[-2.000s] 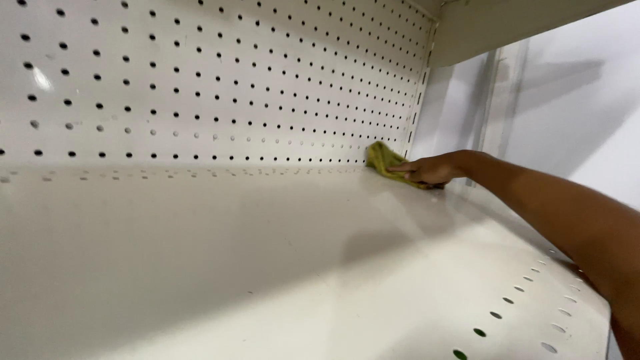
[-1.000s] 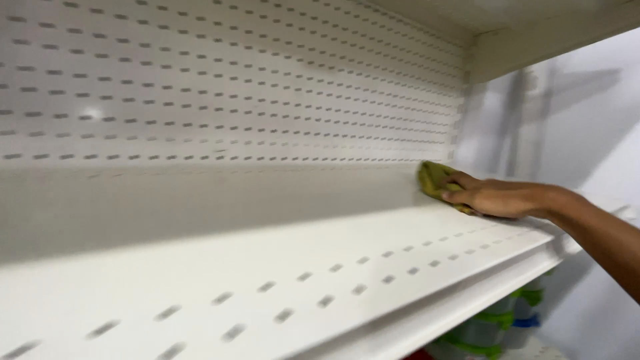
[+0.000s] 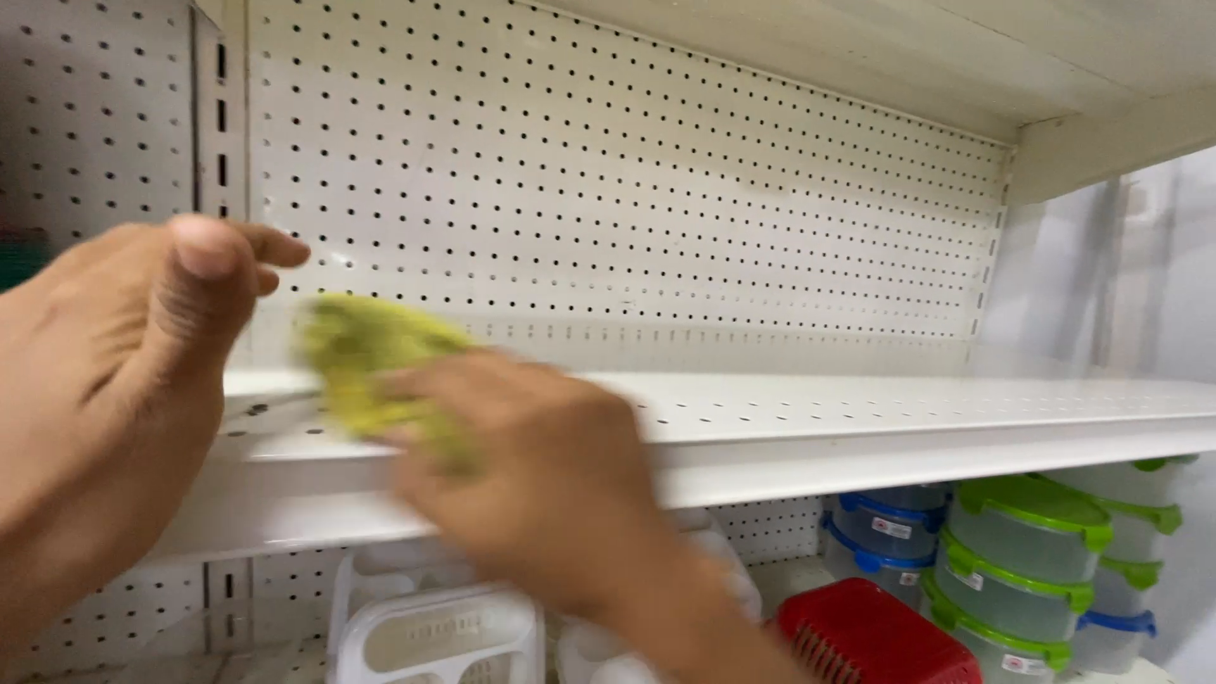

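Note:
My right hand (image 3: pixel 541 456), blurred by motion, grips a yellow-green cloth (image 3: pixel 370 356) over the front left part of a white metal shelf (image 3: pixel 817 408). Whether the cloth touches the shelf cannot be told. At the left, my left hand (image 3: pixel 142 351) is raised near the shelf's left end, its thumb and some fingertips showing. Nothing shows in it, though its palm side is partly hidden. Behind both hands stands the white perforated back panel (image 3: pixel 608 180).
Another shelf (image 3: pixel 855 47) overhangs the top. Below are white plastic trays (image 3: pixel 446 632), a red plastic basket (image 3: pixel 874 632), and stacked clear containers with green lids (image 3: pixel 1021 541) and blue lids (image 3: pixel 888 522). A slotted upright (image 3: pixel 221 123) stands at the left.
My right hand has moved with the cloth from the shelf's far right corner to its left front. My left hand has come into view. The view has shifted widely, showing the goods below.

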